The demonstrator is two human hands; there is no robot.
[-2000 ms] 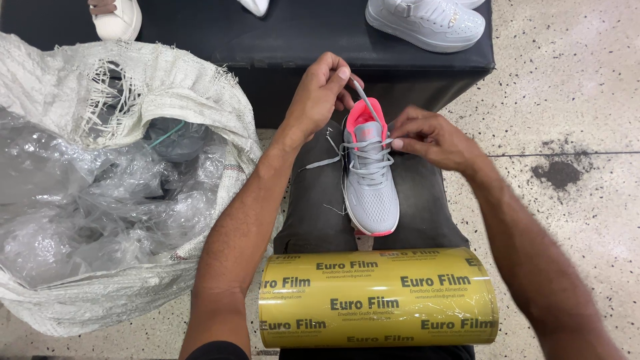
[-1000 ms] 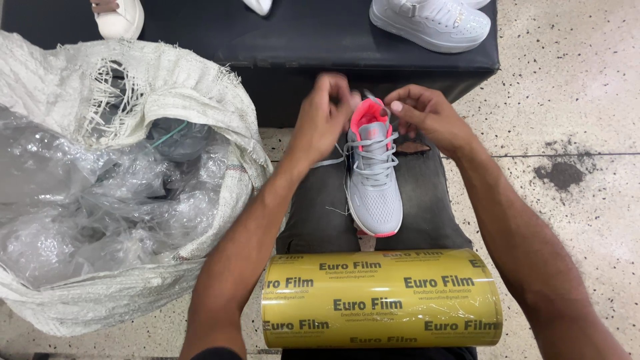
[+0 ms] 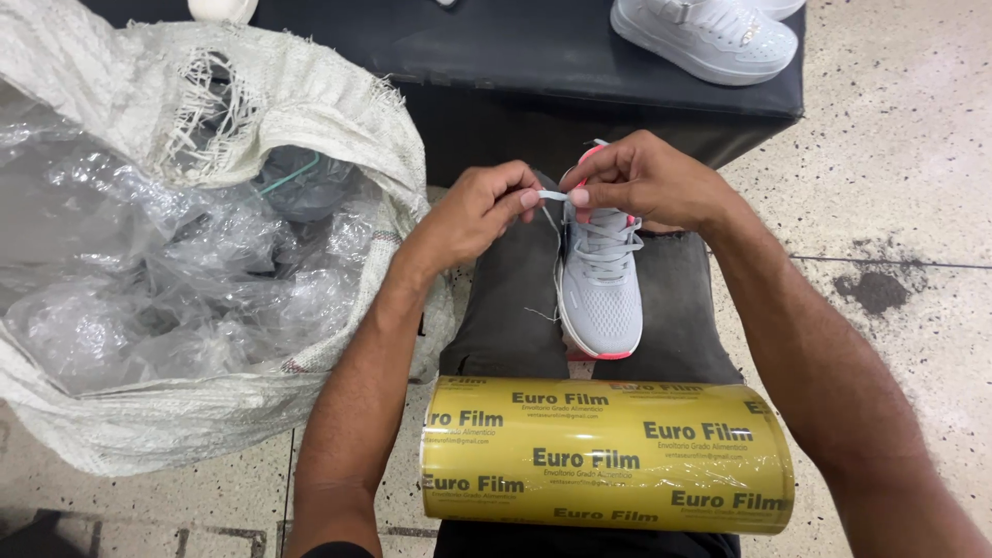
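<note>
A light grey running shoe (image 3: 604,294) with pink lining and a pink toe edge lies between the thighs of dark, frayed trousers, toe toward me. My left hand (image 3: 484,213), left of its collar, pinches a grey shoelace (image 3: 552,195) between thumb and finger. My right hand (image 3: 639,182) grips the same lace a short way along, above the shoe's tongue, and hides most of the collar. Between the two hands a short piece of lace is stretched. Nearer to me, a yellow printed roll of Euro Film wrap (image 3: 608,457) lies crosswise on the lap.
At the left stands a woven white sack (image 3: 310,101) filled with clear plastic film (image 3: 194,271). A black padded bench (image 3: 504,54) runs across the far side, with white sneakers (image 3: 709,39) on its right end. Speckled floor (image 3: 891,194) shows at the right.
My left hand has moved down from beyond the collar to beside the shoe. My right hand has shifted left over the collar, and the lace is now held between both hands.
</note>
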